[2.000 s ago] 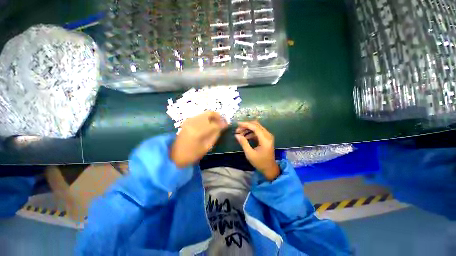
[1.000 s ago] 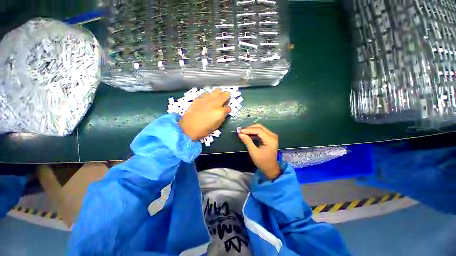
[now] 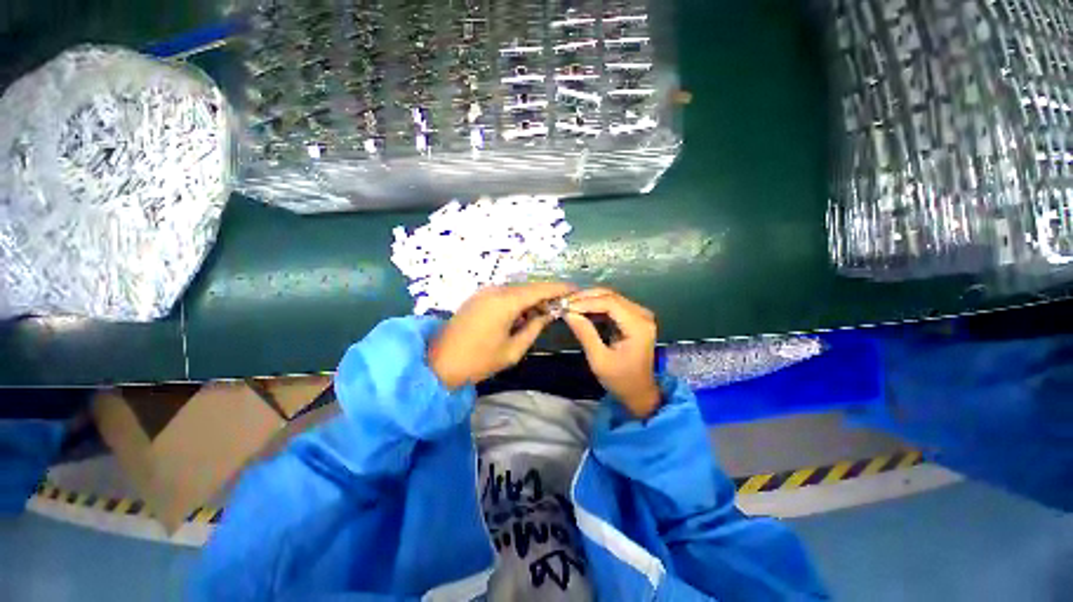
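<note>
My left hand [image 3: 482,335] and my right hand [image 3: 621,347] meet at the fingertips just above the bench's near edge. A tiny whitish piece [image 3: 561,305] shows pinched between the fingertips; its exact shape is too small to tell. A slim metal part is not clearly visible. A pile of white pieces [image 3: 477,247] lies on the green bench just ahead of my left hand. A clear parts tray stack [image 3: 459,174] with rows of small metal parts stands behind the pile.
A large clear bag of white pieces [image 3: 112,188] stands at left. Stacked blister trays [image 3: 941,153] stand at right. Below the green bench [image 3: 753,153] are a blue bin [image 3: 853,379] holding a glittering grey mass and a cardboard box [image 3: 224,447]. Blue fabric shows at both sides.
My left hand has come back from the pile of white pieces to meet my right hand's fingertips. My right hand has stayed nearly in place, with its fingers still pinched.
</note>
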